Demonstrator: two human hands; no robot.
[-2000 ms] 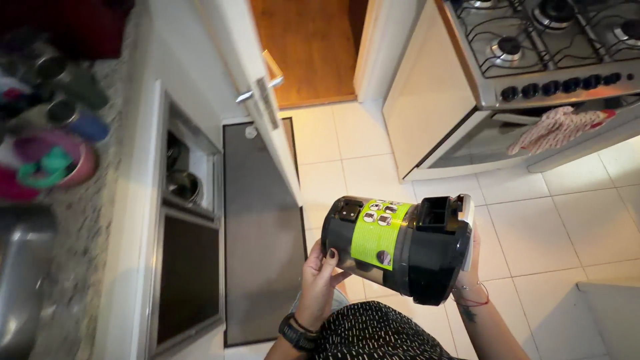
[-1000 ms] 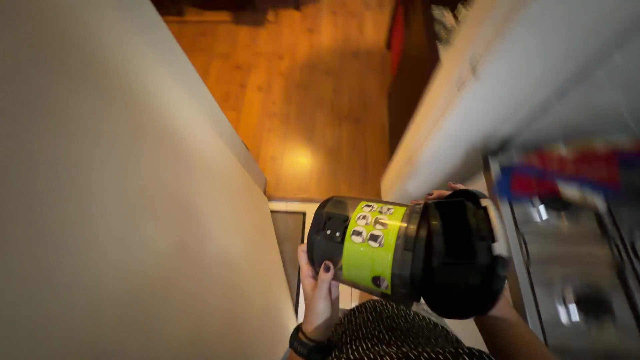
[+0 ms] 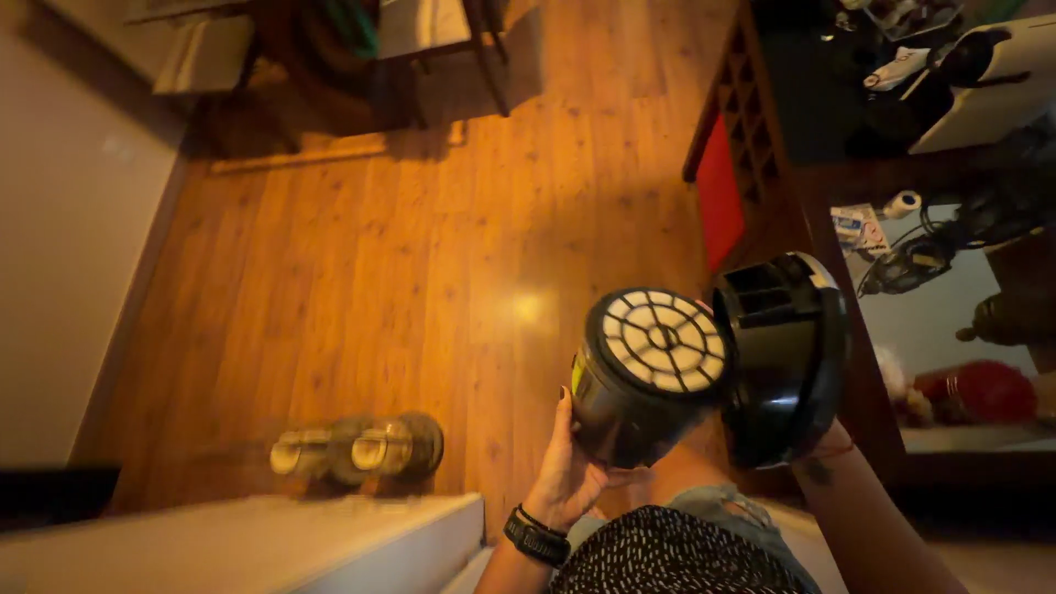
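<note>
Low in the head view, my left hand [image 3: 569, 483] grips a dark cylindrical vacuum dust canister [image 3: 639, 421] from below. A round filter grille [image 3: 664, 340], white behind black spokes, shows at its top end. My right hand [image 3: 825, 445] is on the far side of a black vacuum motor housing [image 3: 780, 363], with most of its fingers hidden. Canister and housing are tilted apart and sit side by side; whether they still touch at the edge, I cannot tell.
Wooden floor [image 3: 396, 272] lies ahead. A pair of shoes [image 3: 363, 450] stands at lower left, near a white ledge [image 3: 396, 544]. Chairs [image 3: 437, 29] are at the top. Along the right runs a dark cabinet [image 3: 817, 198] holding cables, sunglasses [image 3: 965, 62] and other items.
The view has moved from the kitchen through a doorway to a room with a wooden floor. The canister and black housing, joined in line before, are now separated at an angle, exposing the filter grille.
</note>
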